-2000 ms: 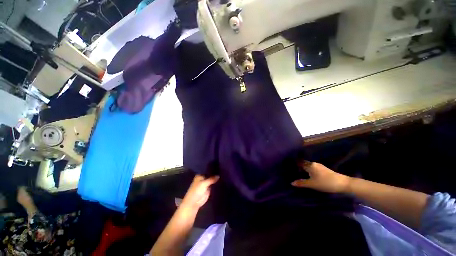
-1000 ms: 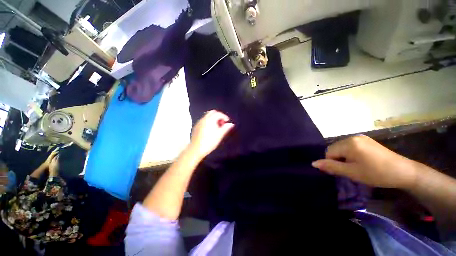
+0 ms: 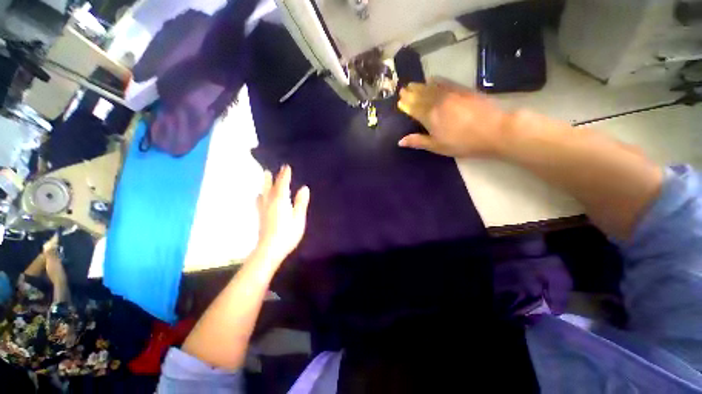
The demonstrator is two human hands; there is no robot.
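Observation:
The dark purple-navy cloth lies under the presser foot and hangs over the table's front edge towards my lap. My left hand is on the cloth's left edge, fingers spread, gripping nothing. My right hand is at the cloth's right edge just right of the presser foot, slightly blurred, fingers reaching towards the needle area; its fingertips rest at the cloth, and I cannot tell if they pinch it. The machine head stands above the cloth.
A black phone lies under the machine arm. A crumpled purple piece and a blue cloth lie on the left, the blue one hanging over the edge. Another sewing machine and a person in floral clothing are at far left.
My right hand has moved from the cloth's lower right up beside the presser foot. My left hand has shifted to the cloth's left edge with fingers spread. The cloth now lies flatter.

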